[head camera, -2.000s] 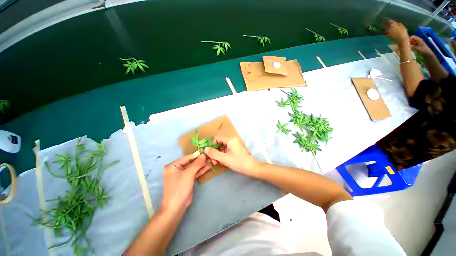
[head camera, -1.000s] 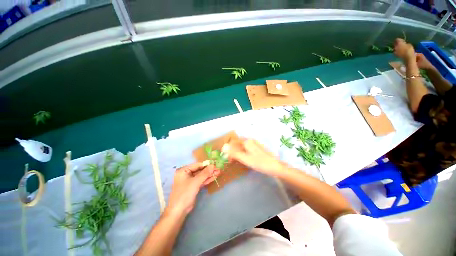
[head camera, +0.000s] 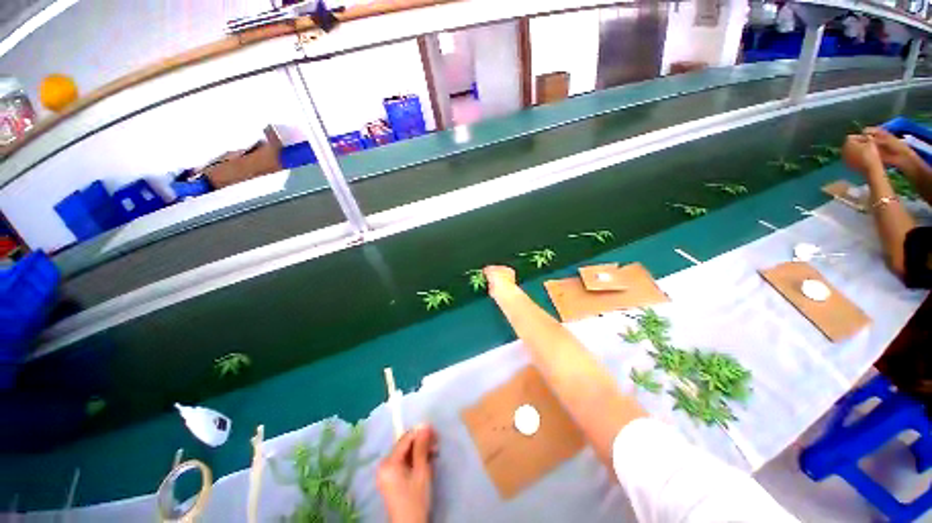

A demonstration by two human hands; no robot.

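Note:
My right hand (head camera: pixel 500 280) is stretched out over the dark conveyor belt, with a green leaf sprig (head camera: pixel 476 279) at its fingertips. Whether the sprig rests on the belt is unclear. My left hand (head camera: pixel 407 472) is low over the pale covering, fingers drawn together, with nothing visible in them. The brown cardboard pad (head camera: pixel 501 455) lies between my left hand and right forearm, a white disc (head camera: pixel 526 420) on it. A stemmed leaf pile (head camera: pixel 325 475) lies left of my left hand. A second leaf pile (head camera: pixel 705 378) lies right of my right arm.
Other sprigs (head camera: pixel 436 298) lie spaced along the belt (head camera: pixel 337 337). Spare cardboard (head camera: pixel 639 291) sits at the belt's edge. A white bottle (head camera: pixel 207 424) and tape roll (head camera: pixel 185 492) are at left. Another person's hands (head camera: pixel 869 151), another pad (head camera: pixel 818 306) and a blue stool (head camera: pixel 869 439) are at right.
The view has tilted up. My right hand has moved from over the pad out to the belt with the sprig. My left hand has let go of the sprig and is left of the pad. The disc is uncovered.

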